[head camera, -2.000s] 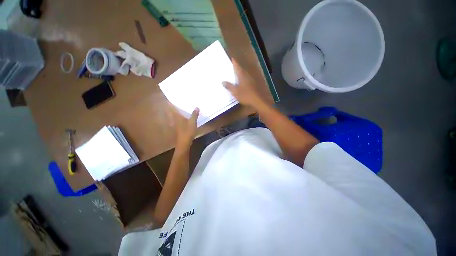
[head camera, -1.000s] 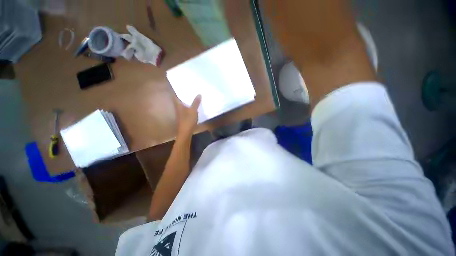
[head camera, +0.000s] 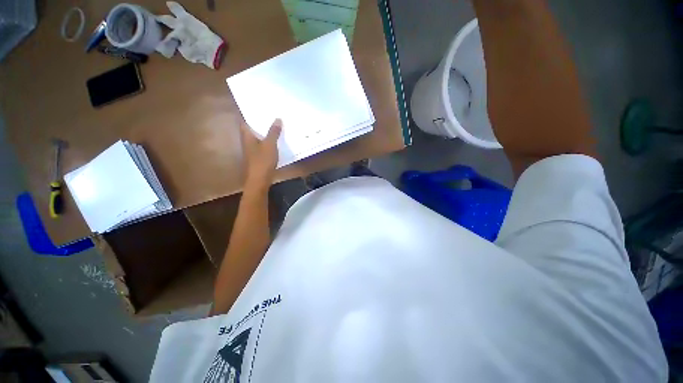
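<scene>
A stack of small solar panels (head camera: 307, 90), white backs up, lies on the brown bench in front of me. Its lower sheets show along the near right edge. My left hand (head camera: 260, 149) holds the near left corner, thumb on top, fingers at the edge. My right hand is out of the picture; only the raised right forearm shows at the upper right. A second stack of white-backed panels (head camera: 112, 188) lies at the bench's near left edge, its layers slightly fanned.
On the bench are a phone (head camera: 114, 84), a tape roll (head camera: 129, 28), a white glove (head camera: 193, 37), a yellow-black screwdriver (head camera: 55, 196) and a light-green sheet (head camera: 322, 19). An open cardboard box (head camera: 153, 258) is below the edge. A white bin (head camera: 434, 105) and blue stool (head camera: 464, 202) stand right.
My right hand has left the stack and the arm has lifted up and out of view. My left hand stays on the stack. The view has shifted, moving the bench items leftward and up.
</scene>
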